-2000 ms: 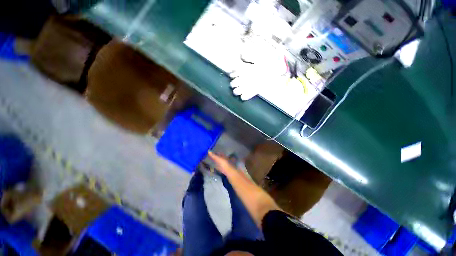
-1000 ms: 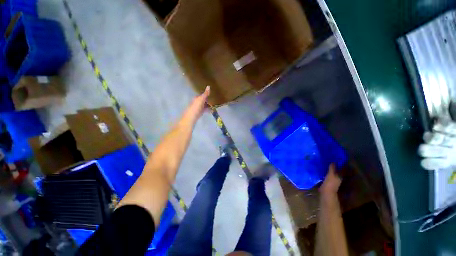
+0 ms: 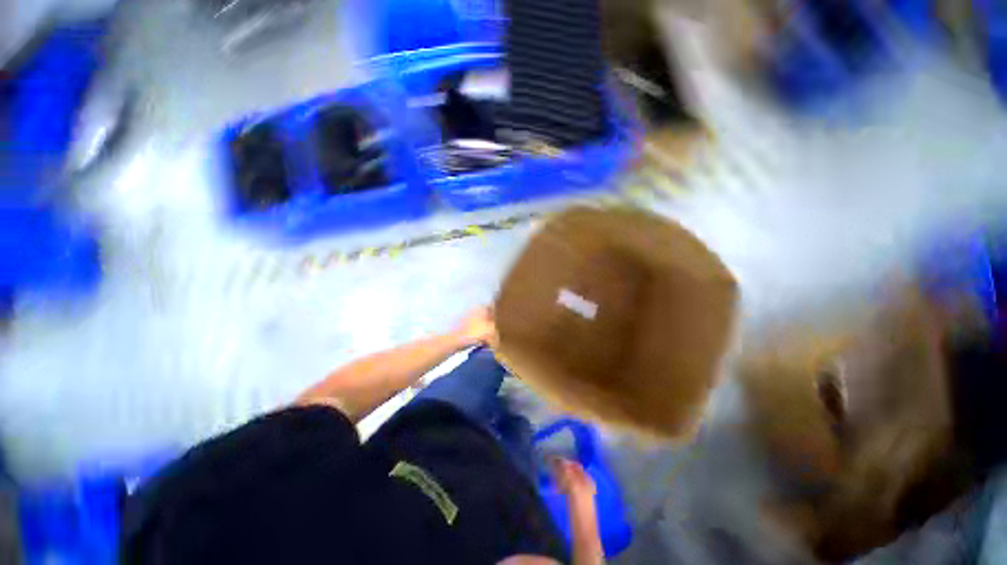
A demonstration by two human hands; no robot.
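Note:
An open brown cardboard box (image 3: 674,320) with a small white label inside is in the middle of the view. My left hand (image 3: 480,326) is bare and grips the box's left edge; its fingers are partly hidden there. A blue plastic stool (?) (image 3: 613,502) is below the box, close to my legs. My right hand (image 3: 572,480) is bare and closed on the stool's edge, with the fingers blurred. My legs and black top partly cover the lower view.
Blue totes (image 3: 331,215) holding black items stand beyond the yellow-black floor tape (image 3: 442,236). A black ribbed tray (image 3: 555,72) stands on one tote. More brown cardboard (image 3: 900,441) is at the right. Blue bins (image 3: 44,243) are at the far left. The view is motion-blurred.
The view has turned away from the green bench towards the floor totes. The cardboard box and the blue stool are now closer to my body, with my hands still at them.

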